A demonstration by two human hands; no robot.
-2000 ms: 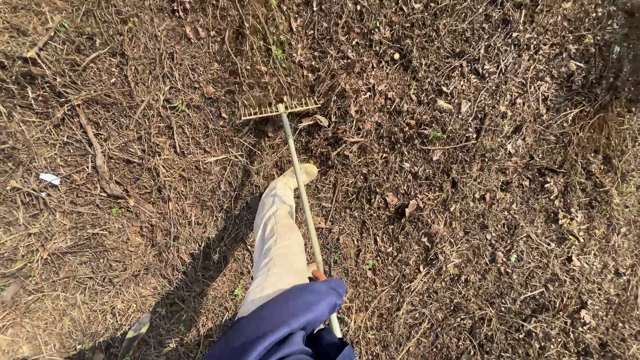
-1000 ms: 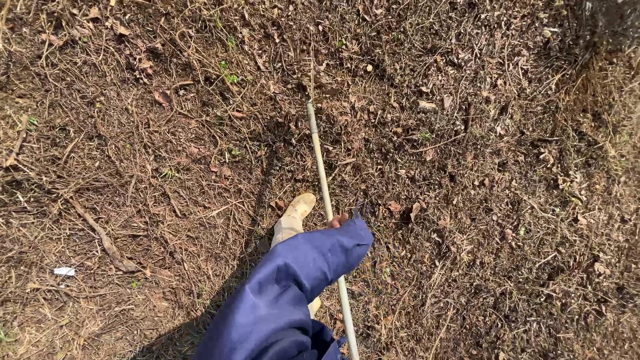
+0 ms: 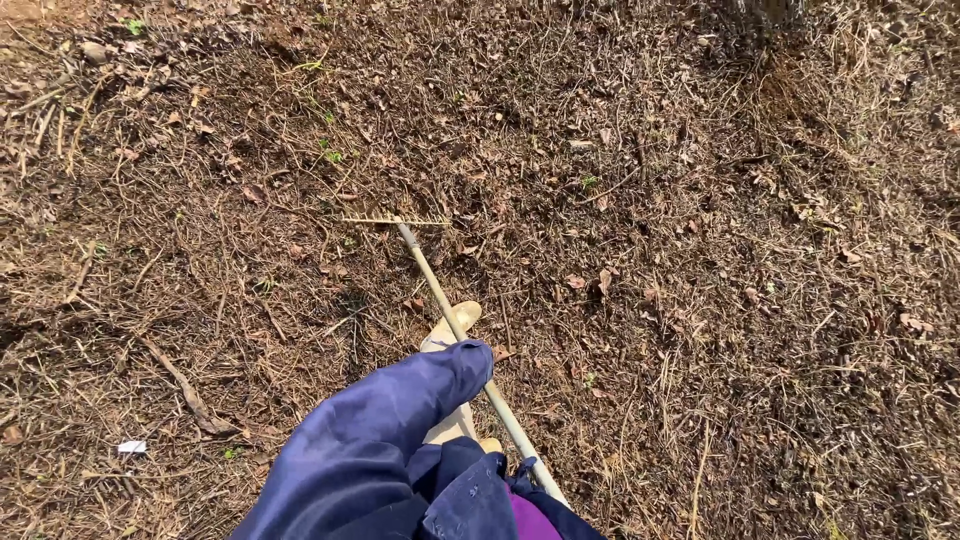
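A rake with a thin toothed head point(image 3: 397, 220) and a long pale handle point(image 3: 510, 420) lies across the view, its head on the dry litter and its handle running down to the lower right. The blue sleeve point(image 3: 375, 412) of my left arm reaches to the handle, its cuff over the upper half of the pole. My left hand is round the handle there, almost wholly hidden by the cuff. My right hand is out of sight. Below the rake head, a pale boot point(image 3: 465, 315) shows beside the handle.
Dry grass, twigs and dead leaves point(image 3: 585, 282) cover the ground. A thick stick point(image 3: 187, 394) and a small white scrap point(image 3: 132, 447) lie at the lower left. More sticks point(image 3: 82, 124) are at the upper left. Small green plants point(image 3: 330, 154) stand beyond the rake head.
The rake head, upright in line with the handle's top a second ago, now shows spread sideways on the litter. The handle has swung to slant toward the upper left, nearer my boot.
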